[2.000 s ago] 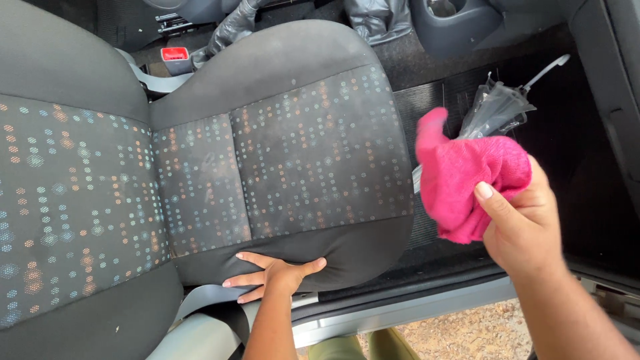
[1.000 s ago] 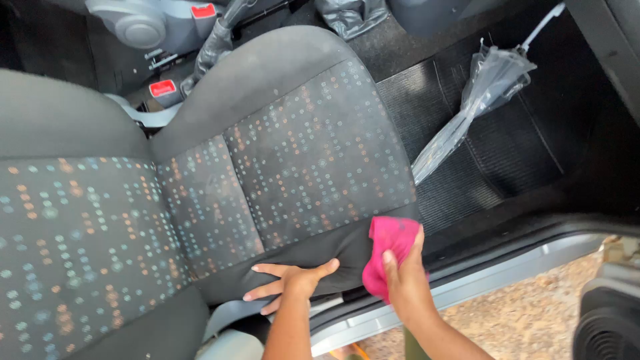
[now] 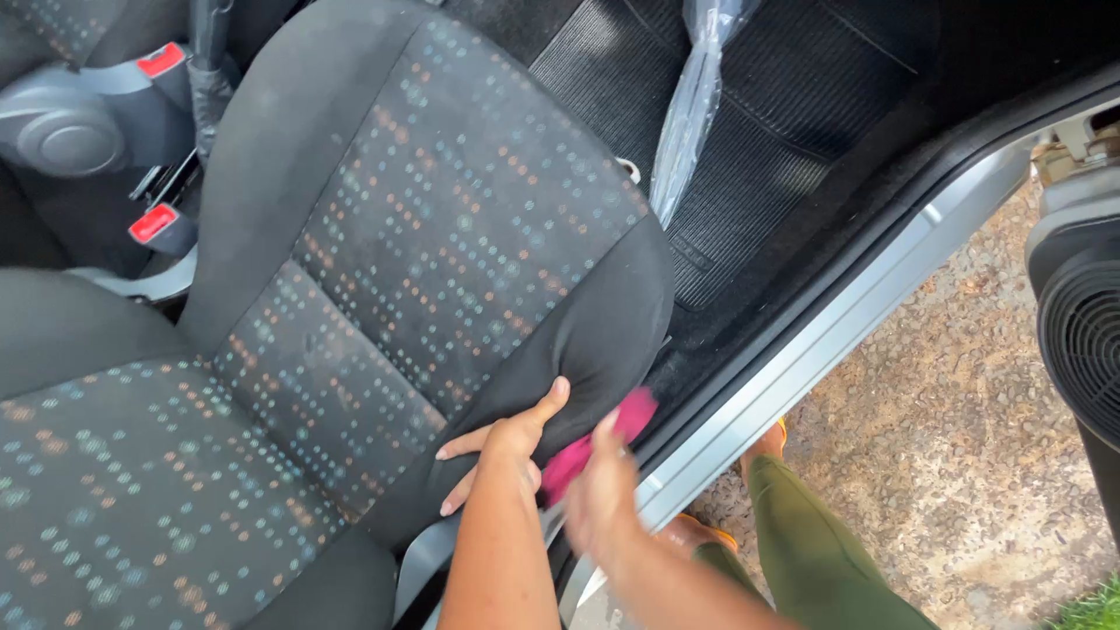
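Note:
My left hand (image 3: 507, 442) presses with spread fingers on the black side bolster of a patterned fabric car seat (image 3: 472, 219), denting the cloth near the thumb. Just to its right, my right hand (image 3: 604, 490) grips a pink cloth (image 3: 569, 464) against the lower outer side of the seat cushion, beside the door sill. The right hand and the cloth are blurred, and part of the cloth is hidden behind the fingers.
A folded clear umbrella (image 3: 691, 122) lies on the ribbed rubber floor mat (image 3: 787, 105). The silver door sill (image 3: 787, 359) runs diagonally at the right, with the open door's speaker (image 3: 1085, 332) beyond. Red seat-belt buckles (image 3: 155, 225) stand at the left.
The right hand first held the pink cloth over the footwell, then brought it to the seat's front outer corner; now it is lower along the side, close to the left hand. The view has shifted.

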